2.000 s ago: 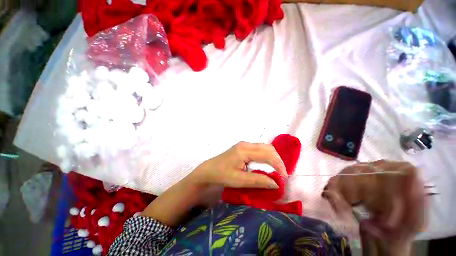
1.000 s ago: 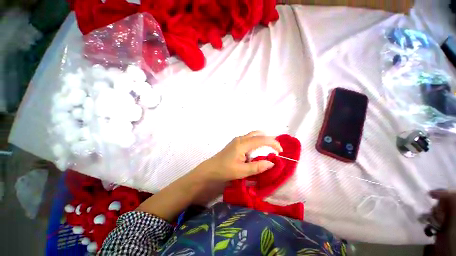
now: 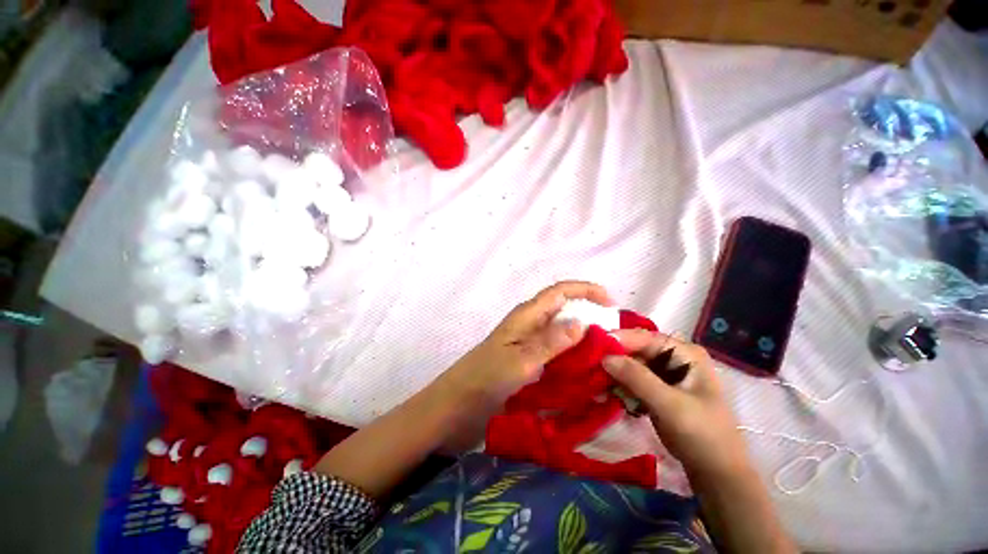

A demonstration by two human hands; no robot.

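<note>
A red plush piece [image 3: 553, 433] lies at the table's near edge. My left hand [image 3: 525, 344] holds it together with a white pom-pom [image 3: 588, 314] between thumb and fingers. My right hand [image 3: 677, 395] is at the right side of the pom-pom, its thumb and fingertips pinched on the red fabric. A small dark tool [image 3: 670, 373] shows within the right hand. White thread [image 3: 807, 460] lies in loose loops on the cloth right of that hand. A needle cannot be made out.
A clear bag of white pom-poms [image 3: 249, 233] lies left, a red heap [image 3: 477, 54] and cardboard box [image 3: 780, 24] at the far side. A phone [image 3: 755, 292], a shiny metallic item [image 3: 905, 341] and clear bags [image 3: 921, 184] lie right. A blue basket [image 3: 135, 498] is lower left.
My right hand has come back from the far right to the pom-pom. The thread, taut before, lies slack in loops. My left hand still holds the red piece.
</note>
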